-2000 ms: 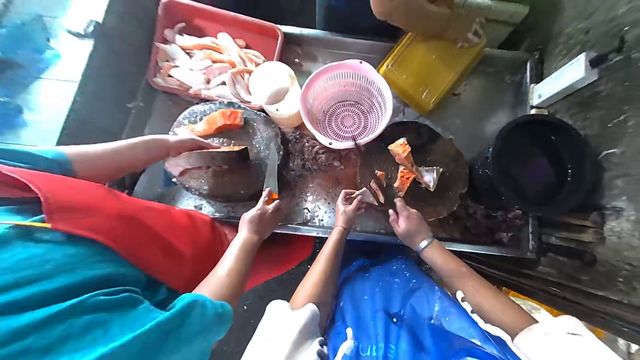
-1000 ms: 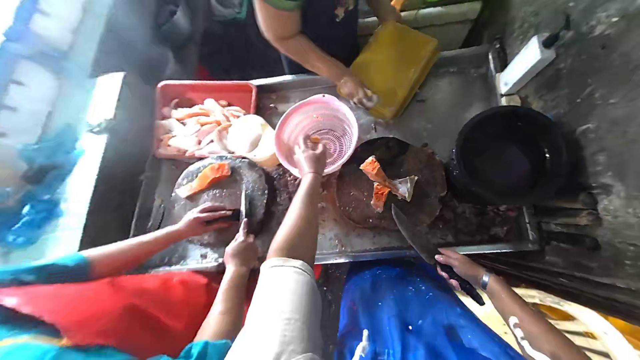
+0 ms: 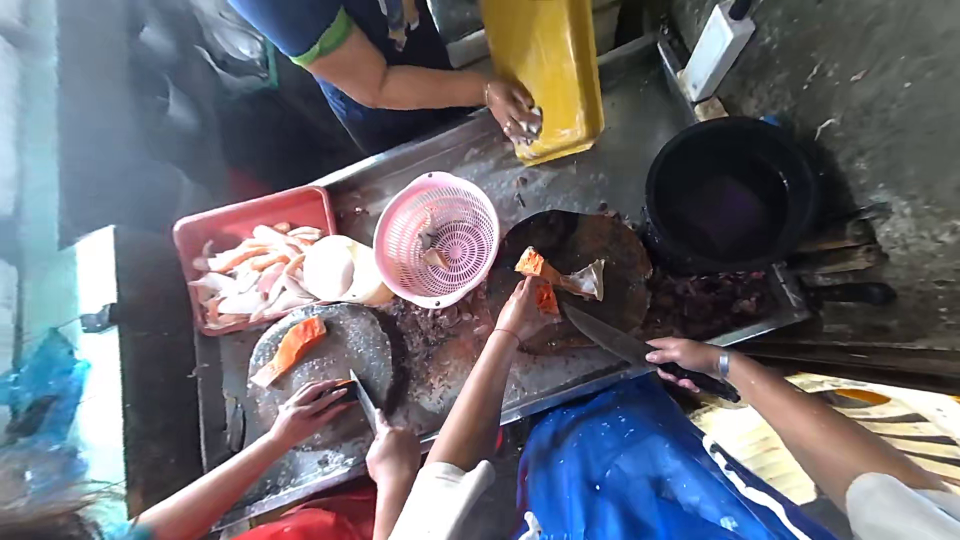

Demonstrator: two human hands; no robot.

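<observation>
My right hand [image 3: 686, 356] grips the black handle of a large kitchen knife [image 3: 607, 333], its blade tip over the dark round chopping board [image 3: 615, 247]. My left hand [image 3: 523, 311] has its fingers on an orange-fleshed fish piece [image 3: 547, 298] at the board's near left part. Just beyond the fingers lie another orange chunk [image 3: 531, 262] and a pale, skin-covered fish piece [image 3: 587, 280]. Left of the board, a pink plastic colander [image 3: 388, 259] holds a few small fish scraps [image 3: 435, 259].
A co-worker's hands [image 3: 311, 411] cut at a grey round board [image 3: 360, 330] with an orange fish slab [image 3: 294, 346]. A red tray [image 3: 255, 206] of fish strips and a white container [image 3: 367, 274] stand beyond. Another person's hand [image 3: 516, 112] touches a yellow tray [image 3: 562, 67]. A black tub [image 3: 731, 195] stands right.
My left hand has moved from the pink colander to the fish on my board. The knife stays in my right hand. The yellow tray stands more upright.
</observation>
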